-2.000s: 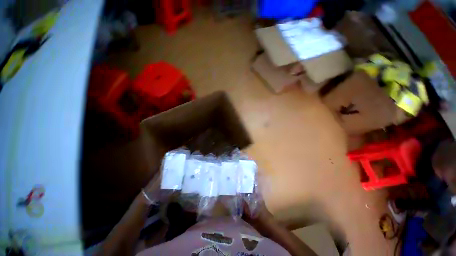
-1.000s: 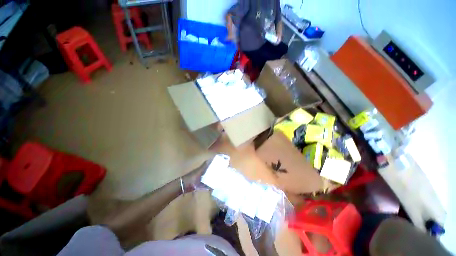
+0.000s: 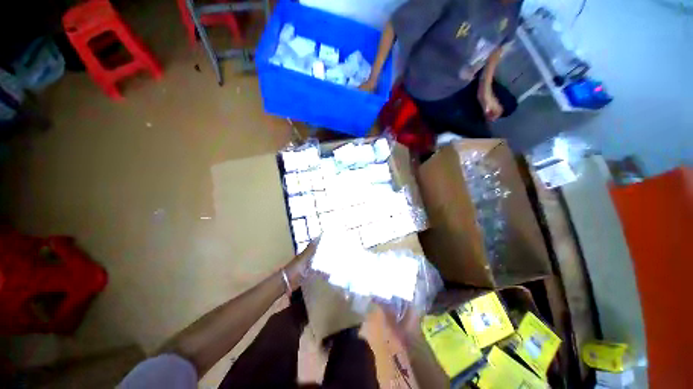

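A row of several white product boxes [image 3: 365,270] in crinkled clear film is held over the near edge of an open brown carton [image 3: 245,199]. My left hand [image 3: 302,262] holds the row's left end. My right hand [image 3: 391,319] is blurred under the row's right end, its fingers partly hidden by the film. The carton holds rows of white boxes [image 3: 334,186], some in clear film.
A blue tote [image 3: 319,102] with loose white boxes stands beyond, beside a seated person [image 3: 448,53]. A carton with clear film [image 3: 448,220] and yellow retail boxes [image 3: 486,319] are at right. Red stools [image 3: 45,289] stand at left. An orange housing [image 3: 661,266] is far right.
The view has moved closer to the carton of white boxes. The held row is now over its near edge. The person's hand now reaches into the blue tote.
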